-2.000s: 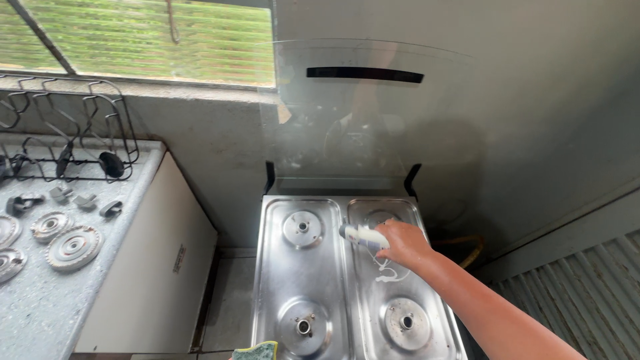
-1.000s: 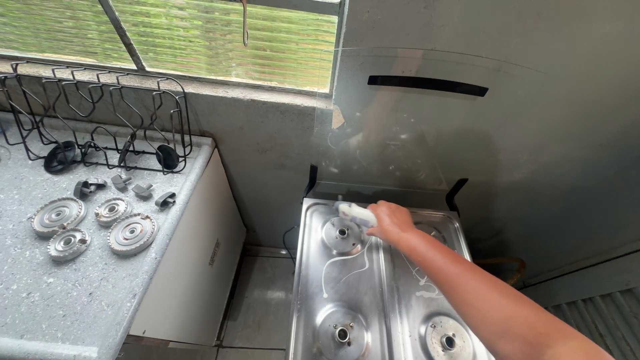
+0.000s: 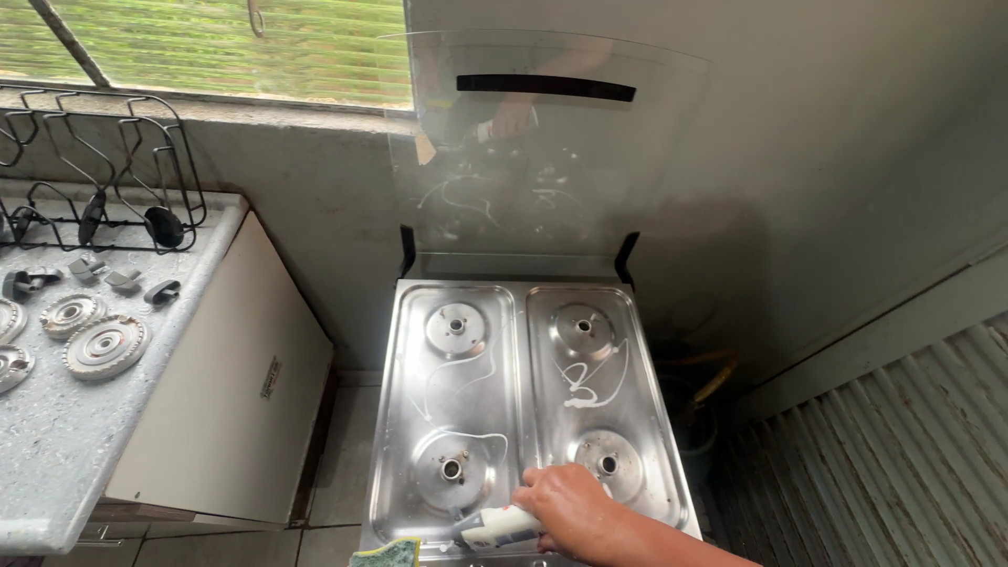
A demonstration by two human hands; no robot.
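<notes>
My right hand (image 3: 571,508) is closed around a white squeeze bottle (image 3: 504,526), tilted with its tip down at the front left of the stainless steel stove top (image 3: 521,378). White streaks of liquid cleaner (image 3: 584,387) lie across both recessed halves of the stove top, among the bare burner seats (image 3: 457,327). A green and yellow scouring sponge (image 3: 387,554) shows at the bottom edge, left of the bottle; whatever holds it is out of frame. My left hand is not in view.
The raised glass lid (image 3: 543,173) stands behind the stove. On the speckled counter (image 3: 47,441) at left are burner caps (image 3: 105,346), stove knobs (image 3: 124,280) and a black wire rack (image 3: 169,189). A corrugated panel (image 3: 882,457) is at right, a yellowish hose (image 3: 715,378) behind.
My right hand has moved with the bottle from the back of the stove top to its front edge. More white streaks now mark the left half. The sponge is back in view.
</notes>
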